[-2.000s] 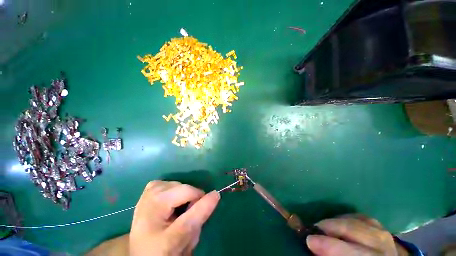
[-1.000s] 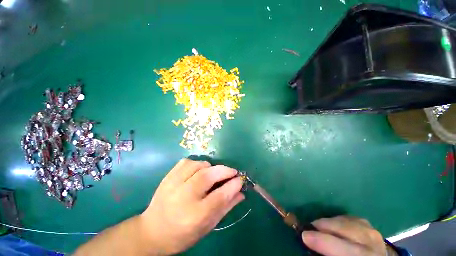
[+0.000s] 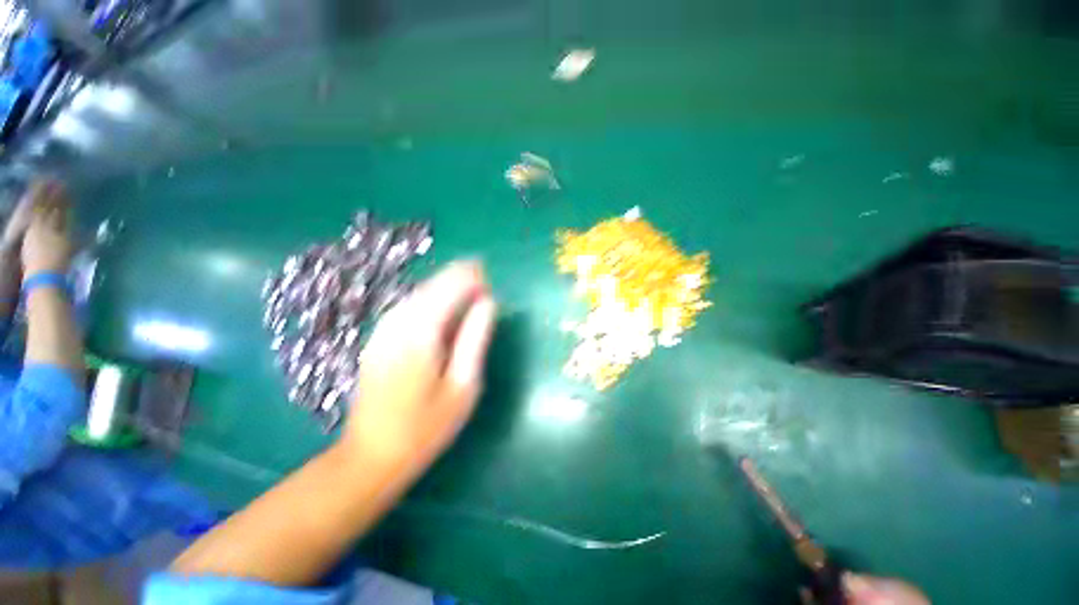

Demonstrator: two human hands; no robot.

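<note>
My left hand (image 3: 414, 360), blurred, is over the right edge of the dark metal-piece pile (image 3: 337, 301); a gap shows between thumb and fingers, with nothing visible in it. My right hand (image 3: 882, 590), cut off by the bottom edge, grips the soldering iron (image 3: 775, 502), whose tip points up-left. A blurred small metal piece with a yellowish part (image 3: 531, 175) shows beyond the hand; whether it touches the mat is unclear. The yellow component pile (image 3: 639, 290) lies right of my left hand. The solder wire (image 3: 592, 542) lies loose below it.
A black box-like frame (image 3: 947, 313) stands at right, a brown round thing (image 3: 1041, 440) below it. A solder spool (image 3: 109, 402) is at left, beside another person's blue sleeve (image 3: 42, 414) and hands (image 3: 42, 231). A blurred pale object (image 3: 574, 64) is at the top.
The view has swung left. My left hand has left the iron tip and moved to the metal pile. The small piece is gone from the tip; the iron has moved right and down.
</note>
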